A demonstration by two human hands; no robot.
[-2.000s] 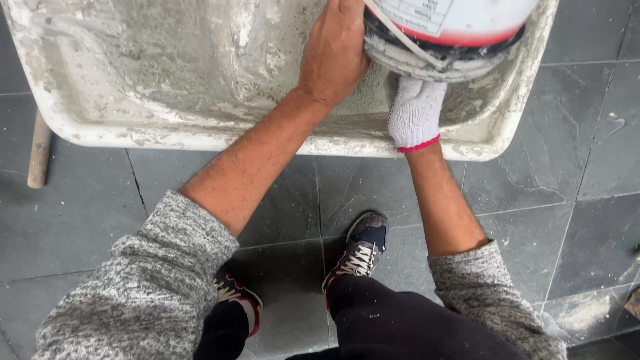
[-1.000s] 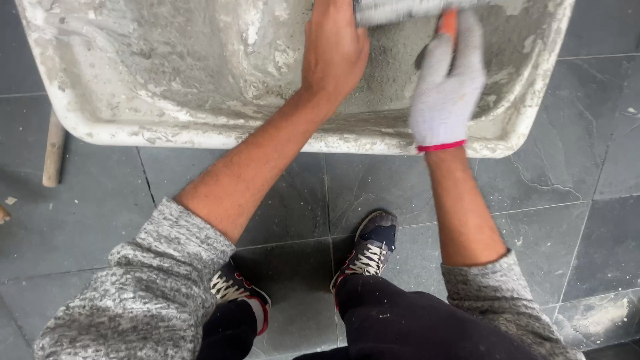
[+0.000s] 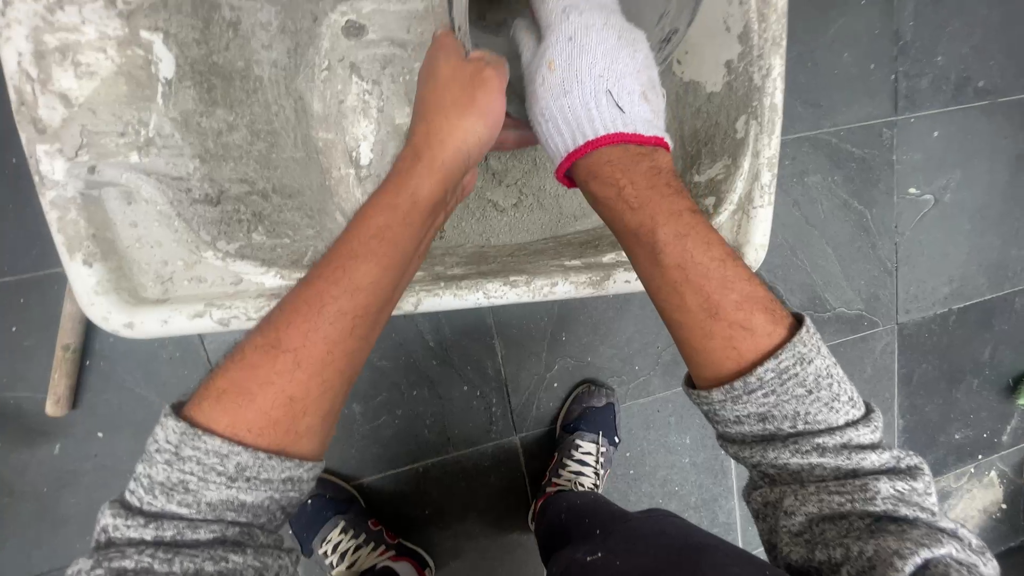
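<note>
My bare left hand (image 3: pixel 460 100) is closed around the near side of a bucket (image 3: pixel 680 24), at its rim, at the top edge of the view. In a white knit glove with a pink cuff, my right hand (image 3: pixel 596 76) reaches over the bucket's opening; its fingertips are cut off by the frame, so whether it holds anything does not show. Beneath both hands lies a mortar-crusted white plastic tub (image 3: pixel 184 316), with grey mortar (image 3: pixel 520 200) in its near right part.
A wooden handle (image 3: pixel 66 356) sticks out from under the tub's left corner onto the grey slate tiles (image 3: pixel 832 200). My sneakers, the left (image 3: pixel 352 528) and the right (image 3: pixel 588 448), stand just in front of the tub.
The bucket was raised with its base toward me two seconds ago; now its opening faces me. My right hand, which gripped an orange-handled tool one second ago, has moved left beside my left hand.
</note>
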